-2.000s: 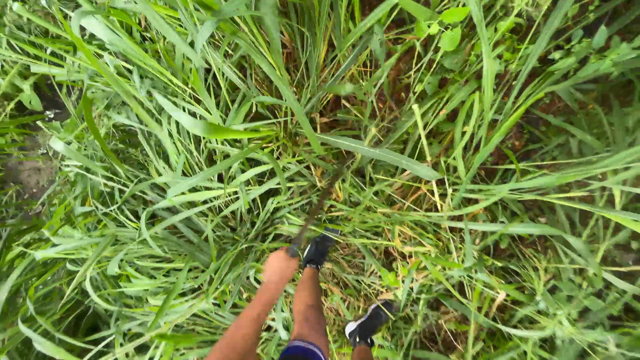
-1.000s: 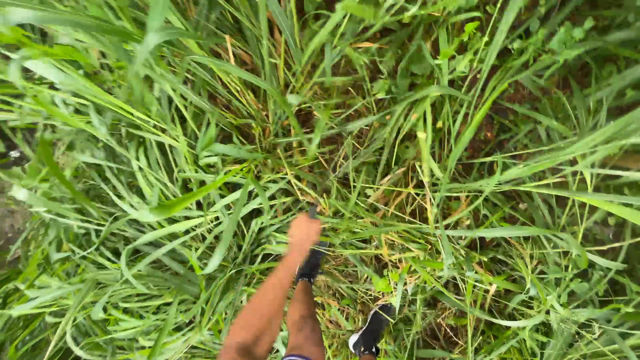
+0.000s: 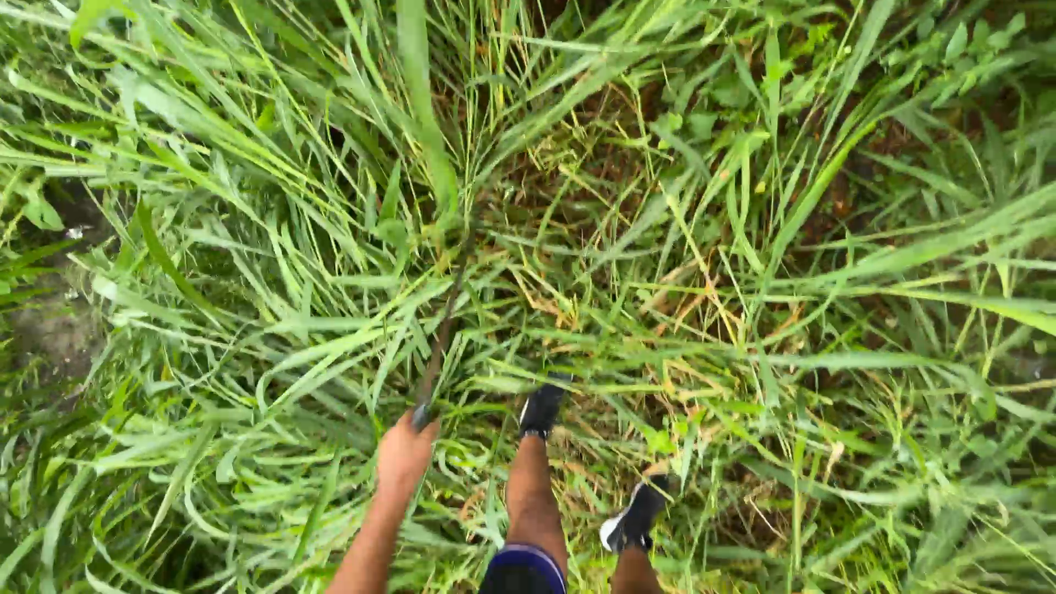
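Note:
My left hand [image 3: 406, 450] is closed around the dark handle of a machete-like tool [image 3: 439, 351], left of my legs. Its long, thin, brownish blade points up and slightly right, and its far end is lost among the grass stems. Tall green grass [image 3: 313, 363] surrounds the hand and the blade. My right hand is not in view.
My feet, in black shoes [image 3: 543, 408] [image 3: 639, 513], stand on flattened green and straw-coloured grass [image 3: 610, 355]. Long blades lean in from the right. Bare grey soil [image 3: 58, 322] shows at the left edge, and broad-leaved plants [image 3: 693, 128] grow at the upper right.
My left hand was nearer the front foot a second ago and is now further left. More of the blade shows now than one second ago.

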